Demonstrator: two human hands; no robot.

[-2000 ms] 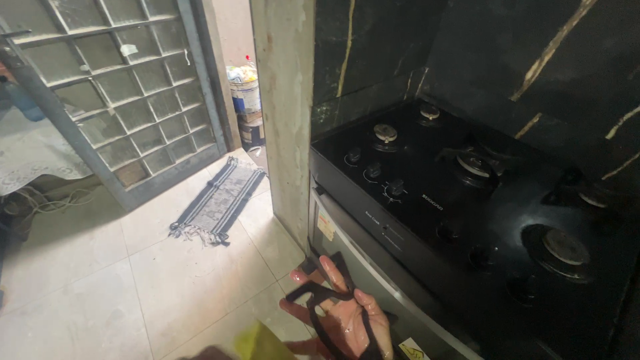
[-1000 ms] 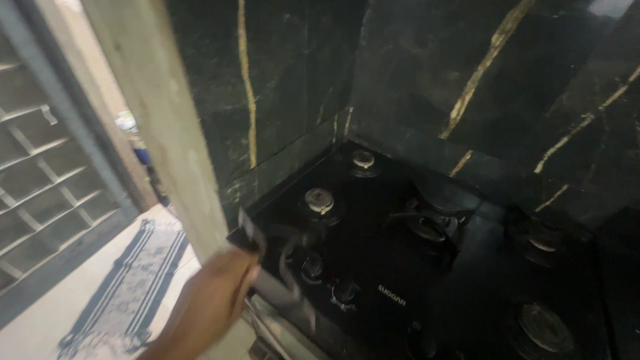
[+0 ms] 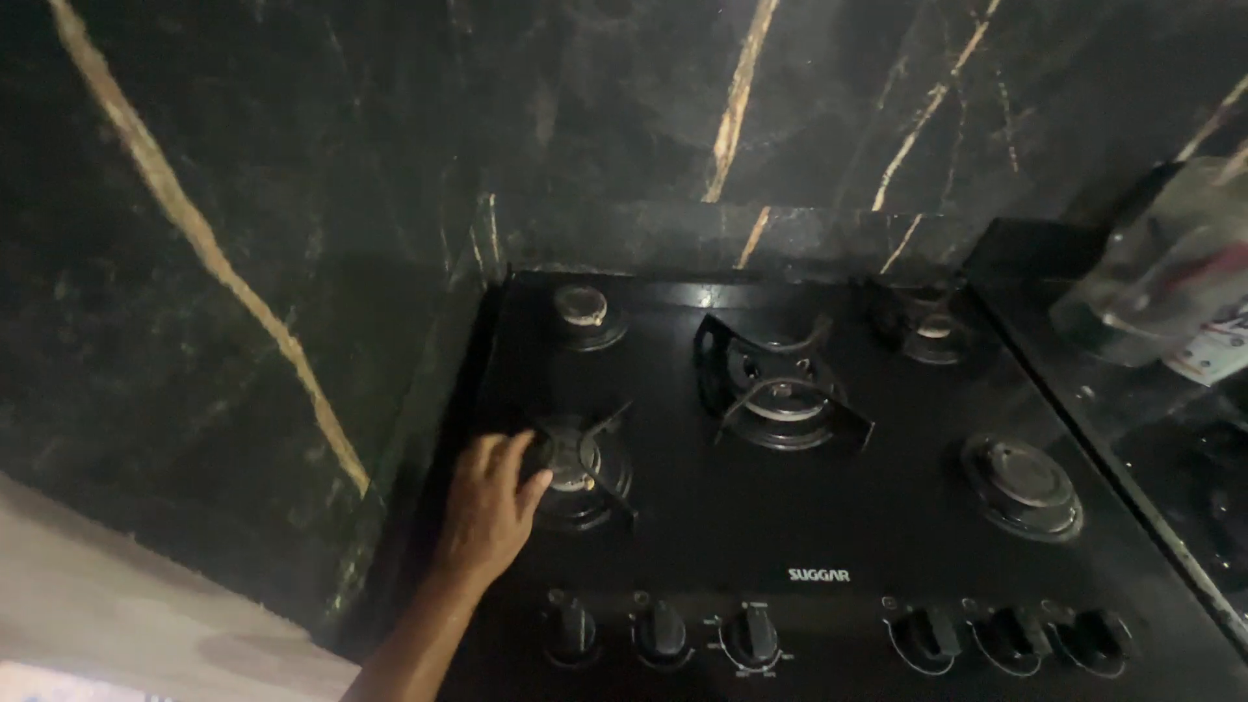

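Note:
My left hand [image 3: 492,502] reaches in from the lower left, its fingers on the near side of a black pan support [image 3: 612,478] that sits over the front left burner [image 3: 575,468] of the black Suggar gas cooktop [image 3: 780,526]. Thumb and fingers close round one arm of the support, partly hiding it. Another black support [image 3: 795,385] stands over the central burner. At the back left, a burner [image 3: 582,307] shows with no support on it, as does the front right burner [image 3: 1019,478]. My right hand is out of view.
Knobs [image 3: 756,636] line the cooktop's front edge. Dark veined stone walls [image 3: 244,273] rise at the left and back. On the right, a clear plastic container or bag [image 3: 1150,273] rests on the dark counter [image 3: 1150,419]. The back right burner [image 3: 933,327] is partly shadowed.
The view has swung right, from the doorway and floor to the cooktop. The black support, earlier held in front of the stove, is now over the front left burner, with my left hand at it.

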